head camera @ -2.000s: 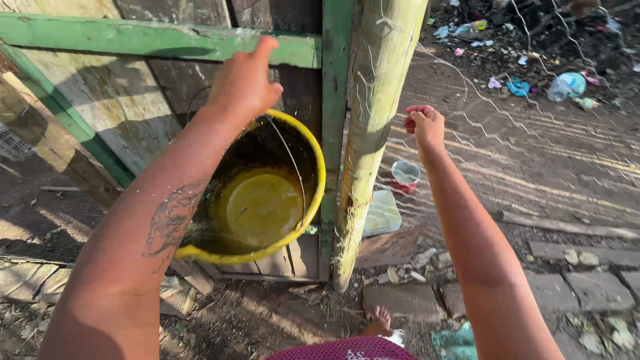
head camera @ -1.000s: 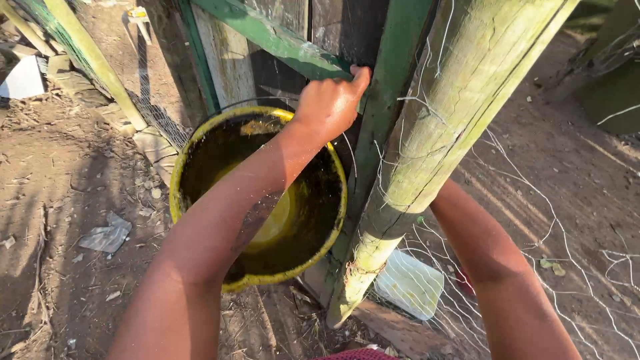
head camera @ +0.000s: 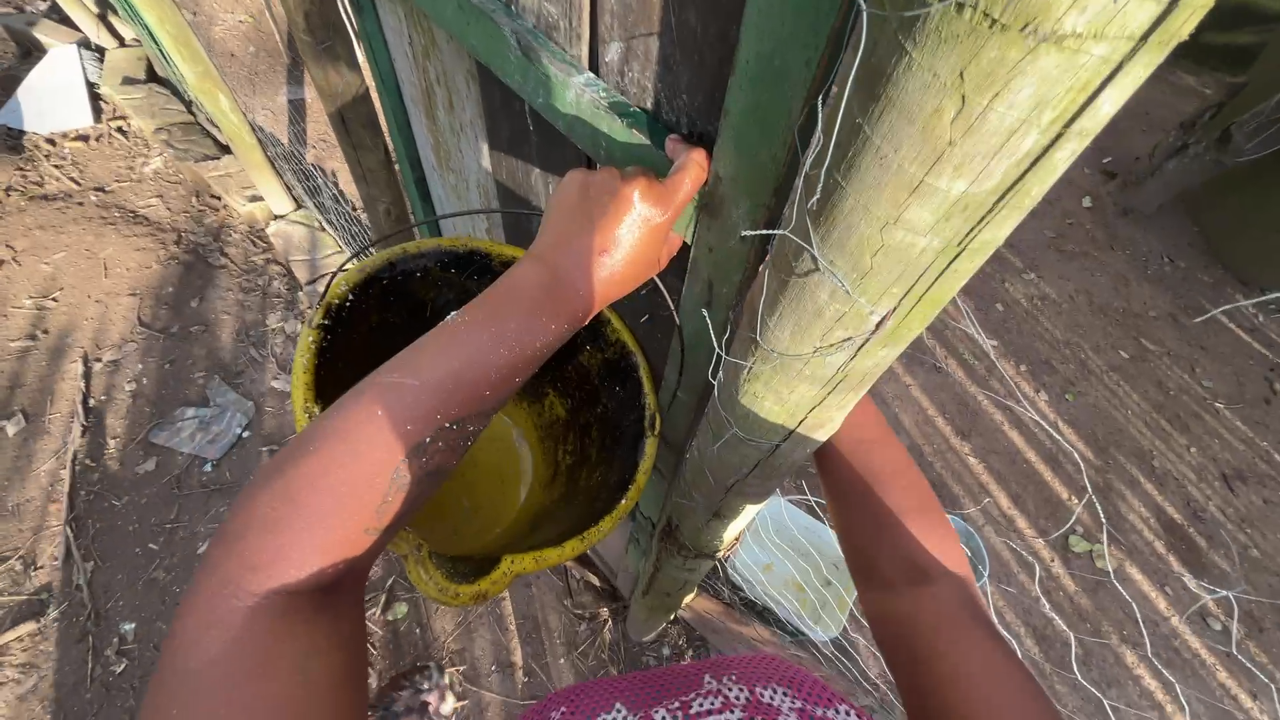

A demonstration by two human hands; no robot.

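Note:
My left hand (head camera: 625, 215) grips the green wooden crossbar (head camera: 560, 90) of a plank gate, close to its upright green edge board (head camera: 740, 170). Below my left forearm is a yellow bucket (head camera: 480, 490) with a dark, stained inside and a thin wire handle. The bucket looks empty, against the gate's planks. A thick round wooden post (head camera: 900, 250) stands to the right of the gate, with loose wire mesh on it. My right forearm reaches behind this post, which hides my right hand and whatever it touches.
Chicken wire (head camera: 1060, 460) spreads right of the post over bare soil. A pale plastic container (head camera: 795, 565) and a clear cup (head camera: 968, 550) lie near the post's foot. On the left are a crumpled plastic scrap (head camera: 205, 420), a slanting pole (head camera: 225, 100) and a white slab (head camera: 50, 92).
My left hand, raised with a finger out two seconds ago, came onto the crossbar. My right hand, visible right of the post then, has gone behind it. The view has turned.

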